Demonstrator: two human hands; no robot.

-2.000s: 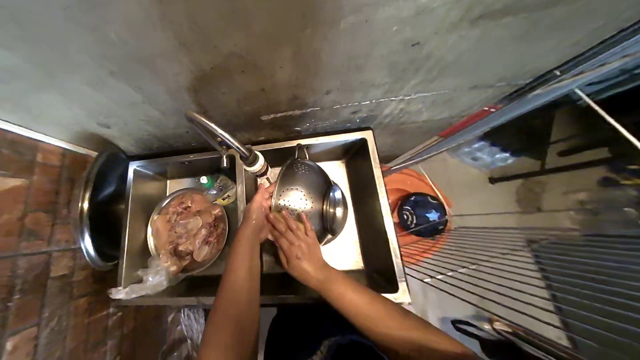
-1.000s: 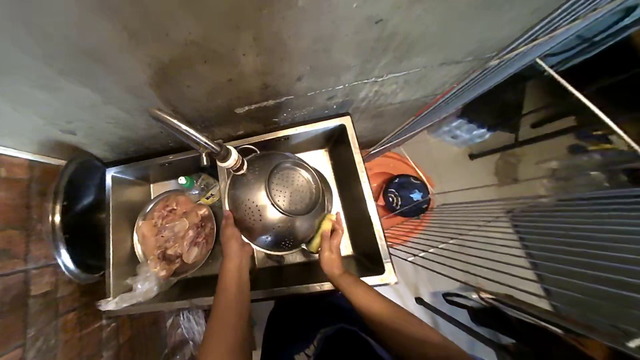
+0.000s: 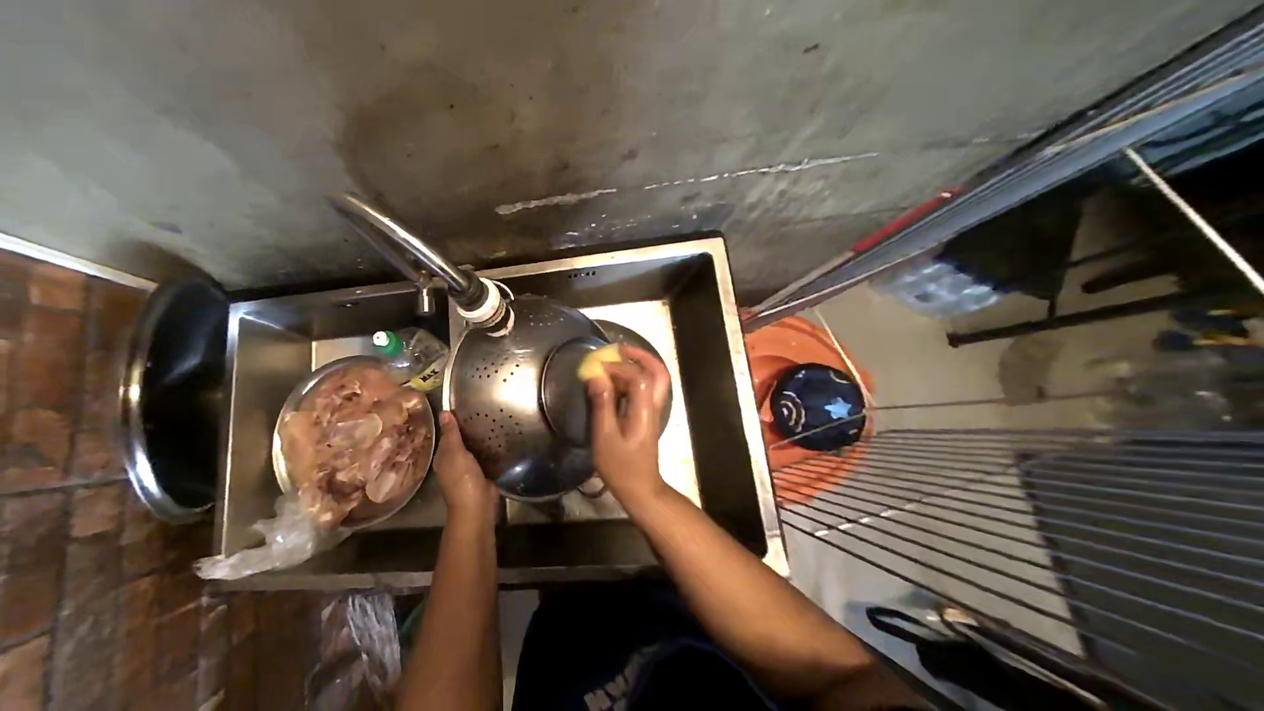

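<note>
A perforated metal colander [image 3: 494,395] is tilted over the right part of a stainless steel double sink [image 3: 736,395], its outer side and base ring facing up. My left hand [image 3: 464,466] grips its rim at the lower left. A yellow sponge [image 3: 599,361] is pinched in the fingers of my right hand [image 3: 629,415], over the colander's base. Another rounded metal vessel [image 3: 652,346] shows partly behind the colander and my right hand. Just above the colander arches the metal faucet [image 3: 425,252]; whether water runs from it I cannot tell.
Left in the sink, a metal bowl [image 3: 284,434] holds raw meat [image 3: 360,444] beside a plastic bag [image 3: 272,548] and a green-capped bottle [image 3: 420,355]. A black basin [image 3: 178,395] stands outside at left. An orange basin [image 3: 790,346] and wire rack [image 3: 918,484] are at right.
The sponge in my right hand has moved from the colander's lower right rim up to its base. My left hand stays on the rim. Two seconds ago both hands were close together at the colander.
</note>
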